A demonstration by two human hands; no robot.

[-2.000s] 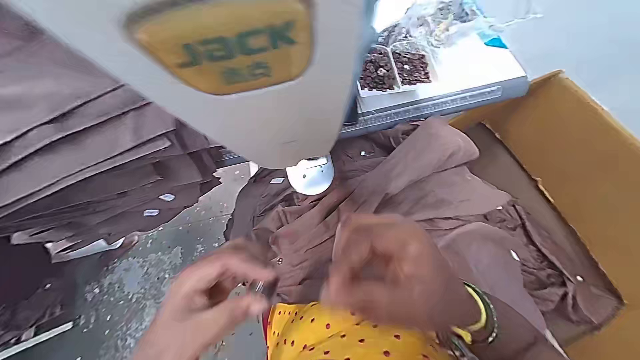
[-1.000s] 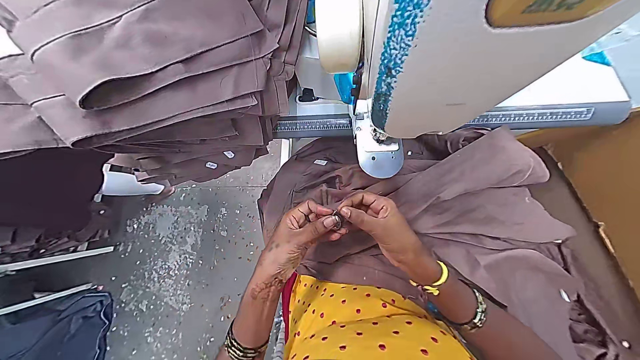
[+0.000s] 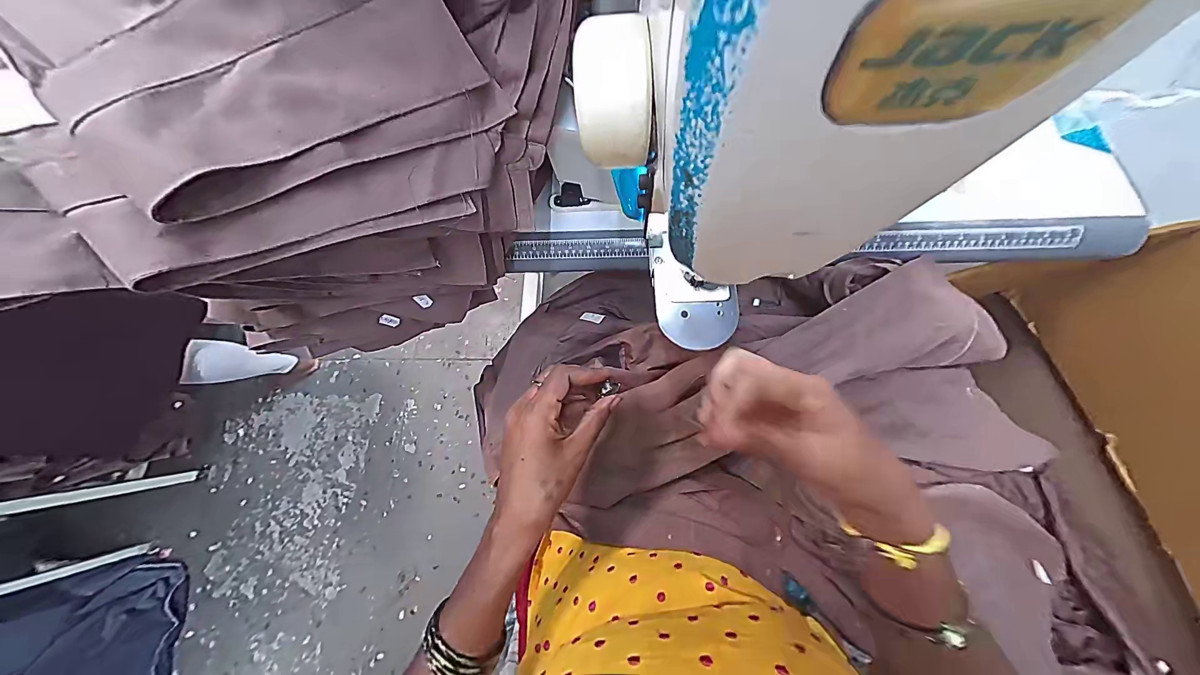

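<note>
My left hand (image 3: 553, 441) pinches a small shiny piece (image 3: 609, 387) between thumb and fingertips; it may be a metal bobbin case, but it is too small to tell. Blurred, with its fingers curled, my right hand (image 3: 769, 408) is apart from the left one, just below the machine's rounded metal bed plate (image 3: 698, 314); whether it holds anything cannot be seen. Brown garments (image 3: 647, 469) lie bunched beneath both hands and over my lap. Above them rises the white head of a Jack sewing machine (image 3: 806, 159).
Stacked brown garment pieces (image 3: 309, 103) fill the upper left. A ruler strip (image 3: 975, 239) runs along the machine table's front edge. At the right stands a cardboard box (image 3: 1106, 375). Scraps dot the floor (image 3: 319, 506), and dark blue cloth (image 3: 94, 609) lies at the lower left.
My hands were together at the fingertips one second ago; now they are apart, the right one having moved right. The view has shifted since two seconds ago.
</note>
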